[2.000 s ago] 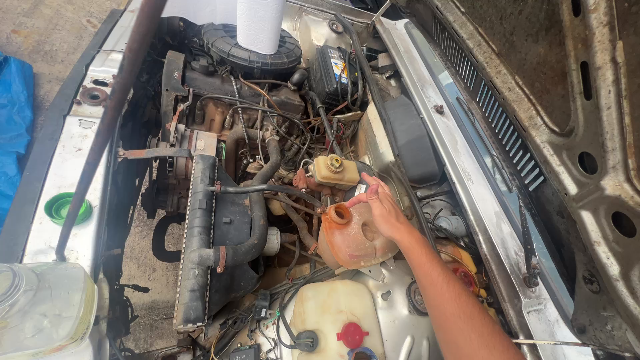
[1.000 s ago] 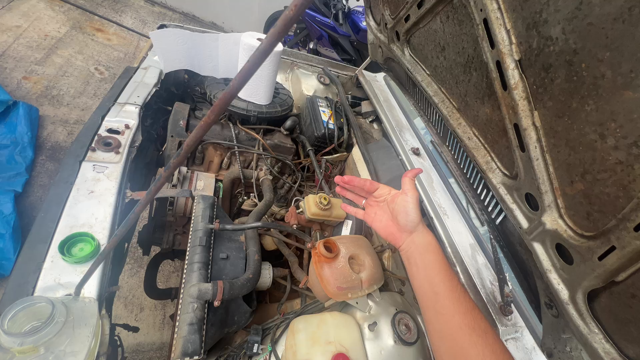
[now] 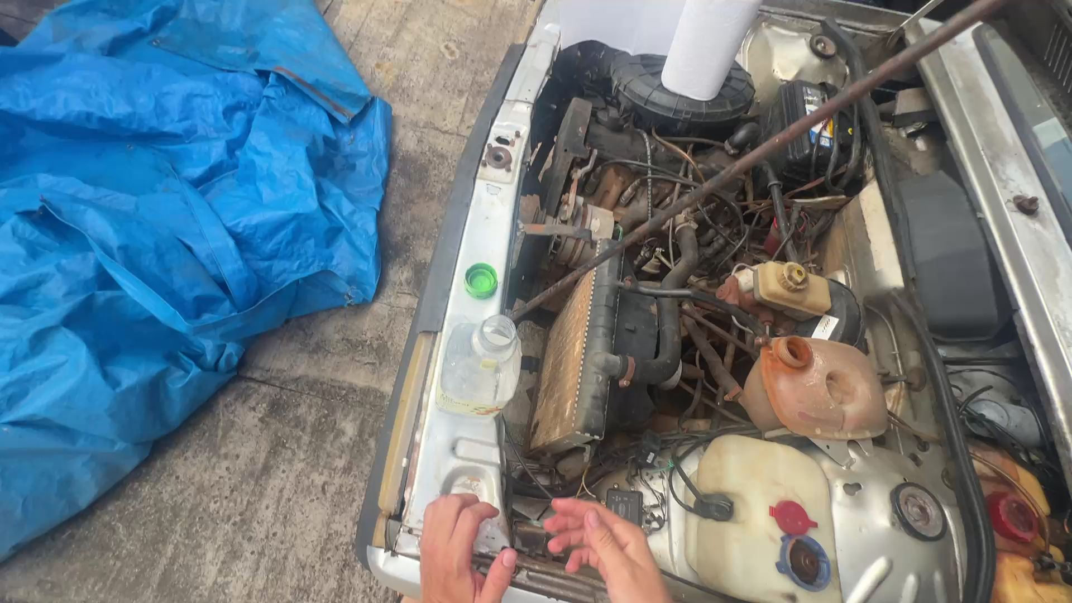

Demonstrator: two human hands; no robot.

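Observation:
My left hand [image 3: 461,548], fingers curled and empty, is at the front corner of the car's engine bay. Beside it my right hand [image 3: 605,548] holds nothing, its fingers apart and slightly bent. Above my left hand, an uncapped clear plastic bottle [image 3: 479,377] stands on the white front panel, with a green cap [image 3: 481,280] lying beyond it. Right of the radiator [image 3: 574,360] sits the stained coolant expansion tank [image 3: 829,389], its neck uncovered. Nearer is a cream washer fluid reservoir [image 3: 737,502] with a red cap [image 3: 792,517] beside its blue-rimmed opening [image 3: 804,563].
A rusty hood prop rod [image 3: 754,155] slants across the engine bay. A paper towel roll [image 3: 708,46] stands on the round black air filter housing [image 3: 636,88]. The battery [image 3: 800,126] and brake fluid reservoir [image 3: 791,289] lie farther right. A blue tarp [image 3: 184,226] covers ground at left.
My right hand has moved from beside the expansion tank to the front corner, and my left hand has come into view. The view has swung left.

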